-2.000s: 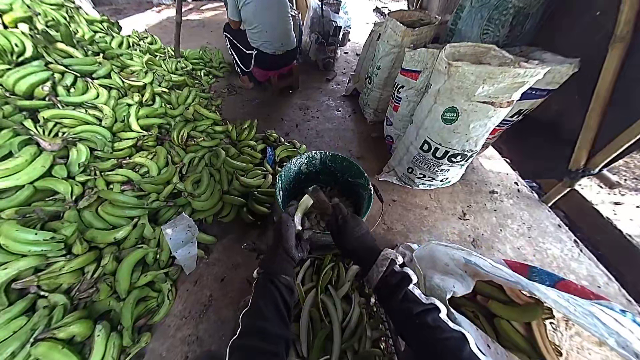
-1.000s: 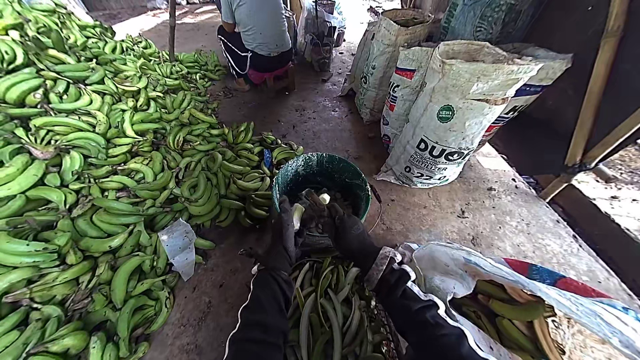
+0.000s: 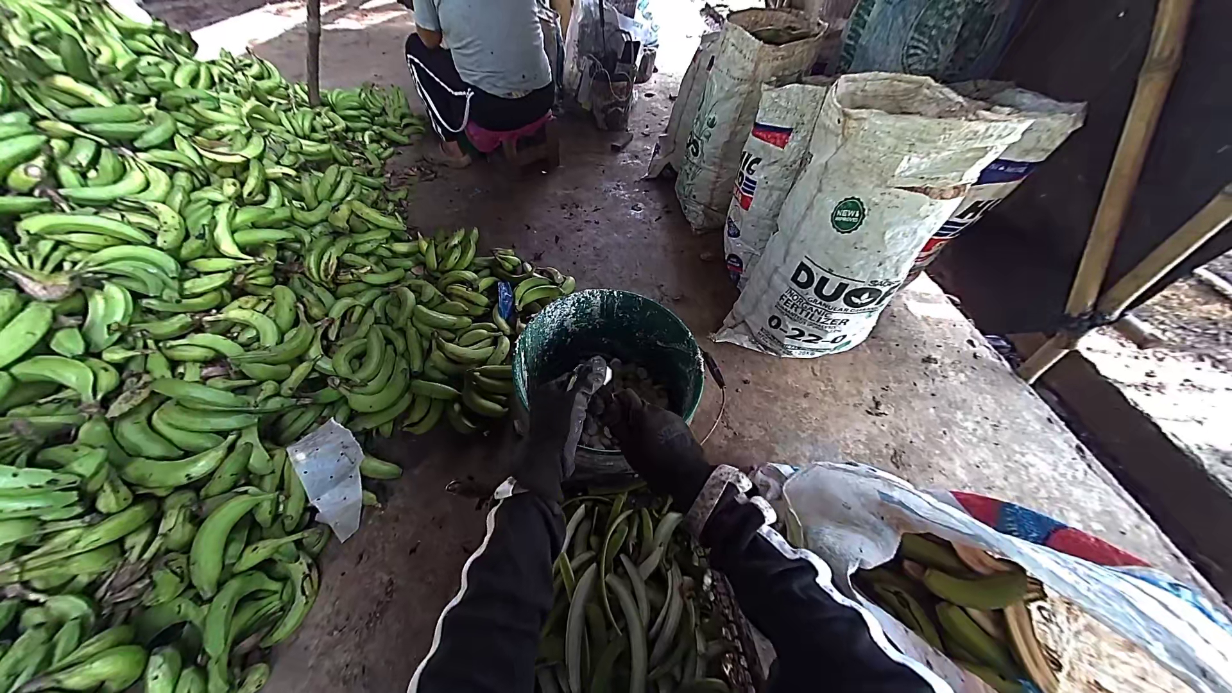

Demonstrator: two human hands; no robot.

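Both hands are over the near part of a dark green bucket [image 3: 674,332]. My left hand [image 3: 553,423] grips a pale peeled banana [image 3: 585,385], its tip over the bucket's opening. Close beside it, my right hand [image 3: 654,438] is closed near the fruit; whether it holds a tool is hidden. Small pale pieces [image 3: 630,380] lie inside the bucket. Long green banana peels [image 3: 626,597] are heaped between my forearms, just below the bucket.
A large pile of green bananas [image 3: 231,318] covers the left side. Woven sacks [image 3: 847,212] stand at the upper right. An open sack [image 3: 866,510] with bananas lies at the lower right. A person [image 3: 486,67] sits ahead; a wooden post [image 3: 313,53] stands behind the pile.
My hands stay at the bucket and have shifted slightly over it. The pale fruit sits differently in my left hand.
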